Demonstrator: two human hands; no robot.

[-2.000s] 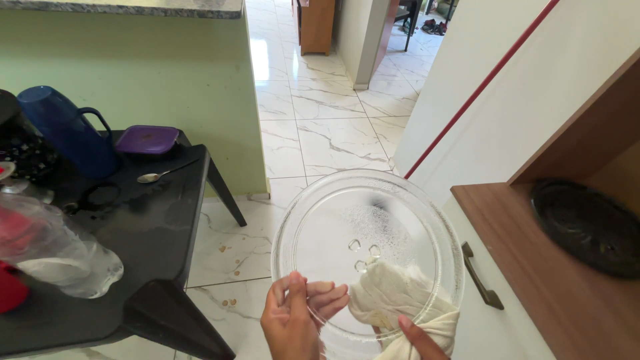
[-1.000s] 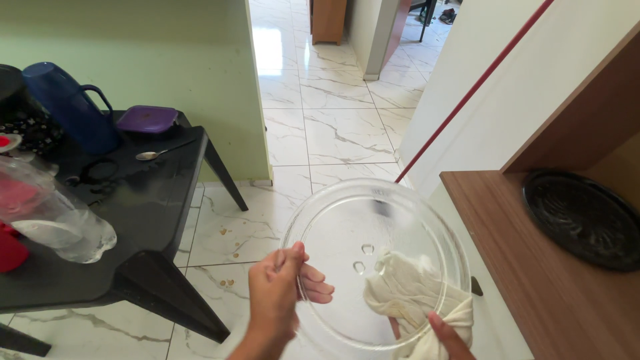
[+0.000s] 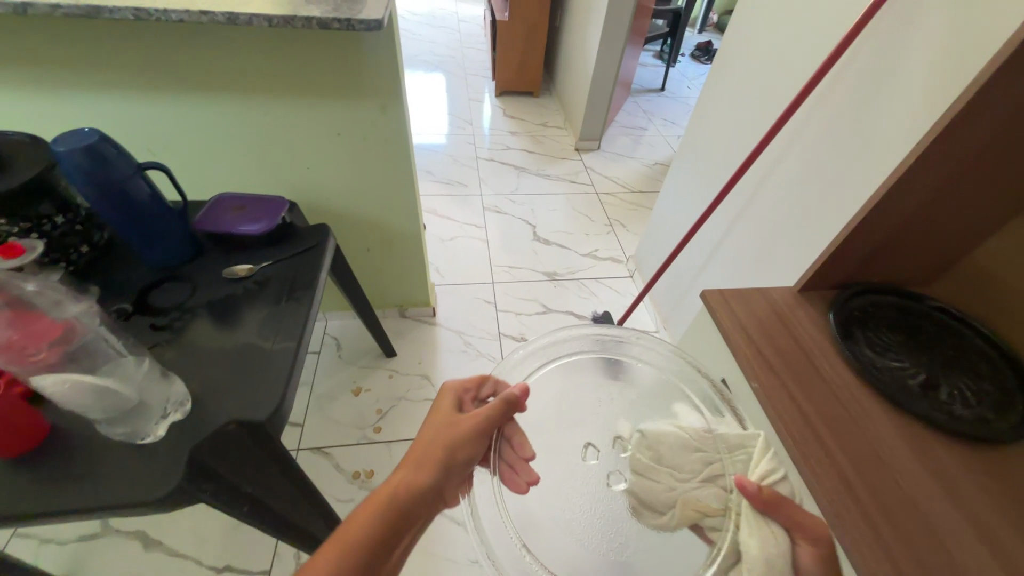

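Note:
A round clear glass microwave turntable plate is held up at the lower middle, with droplets on its surface. My left hand grips its left rim, thumb in front and fingers seen through the glass. At the right rim my right hand holds a cream cloth against the plate, the thumb on the near side and the cloth showing through the glass. The rest of the right hand's fingers are mostly hidden by the cloth.
Left, a black table bears a blue thermos jug, purple-lidded container, spoon and clear plastic bottle. Right, a black oval tray lies on a wooden shelf. A red broom handle leans against the white wall.
My left hand has moved from the lower left edge of the plate up to its left rim. The cloth in my right hand stays at the plate's right side.

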